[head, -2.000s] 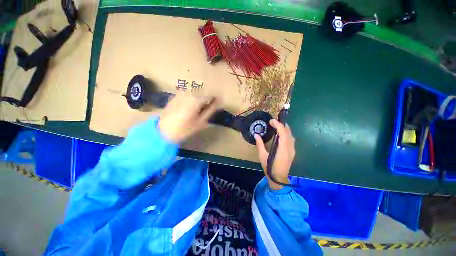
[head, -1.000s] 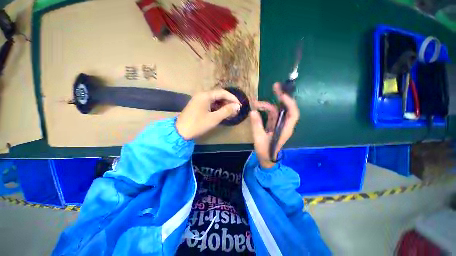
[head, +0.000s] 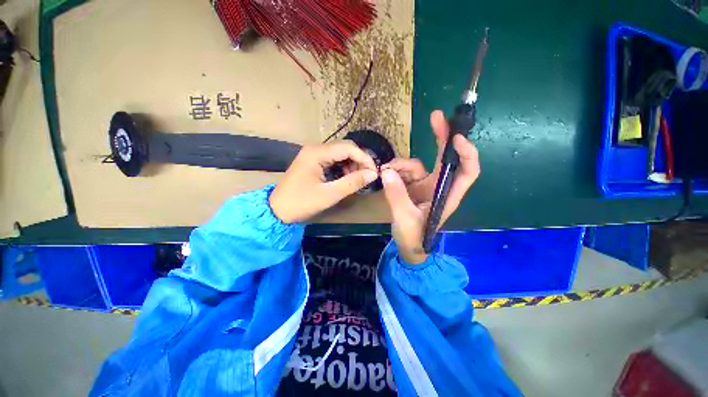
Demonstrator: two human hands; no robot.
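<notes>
The headphone headband (head: 225, 152) lies across the cardboard, with one ear cup (head: 129, 144) at its left end and the other ear cup (head: 371, 146) under my fingers. My left hand (head: 322, 180) pinches a tiny reddish lead at the right cup's edge. The lead is mostly hidden between fingertips. My right hand (head: 431, 184) holds the black soldering iron (head: 444, 182) along the palm, tip pointing up and away over the green bench. My right thumb and a finger also meet at the lead. A thin dark wire (head: 359, 99) curls up from the right cup.
Red wires (head: 322, 27) fan out at the top of the cardboard sheet (head: 178, 74). Gold-brown thin pieces (head: 388, 74) are scattered behind the right cup. A blue tool tray (head: 609, 116) stands at the right. Blue bins (head: 512, 264) are below the bench edge.
My left hand has moved right along the headband to the right cup. The fingertips of both hands now meet there. The iron stays in my right hand. The view has shifted.
</notes>
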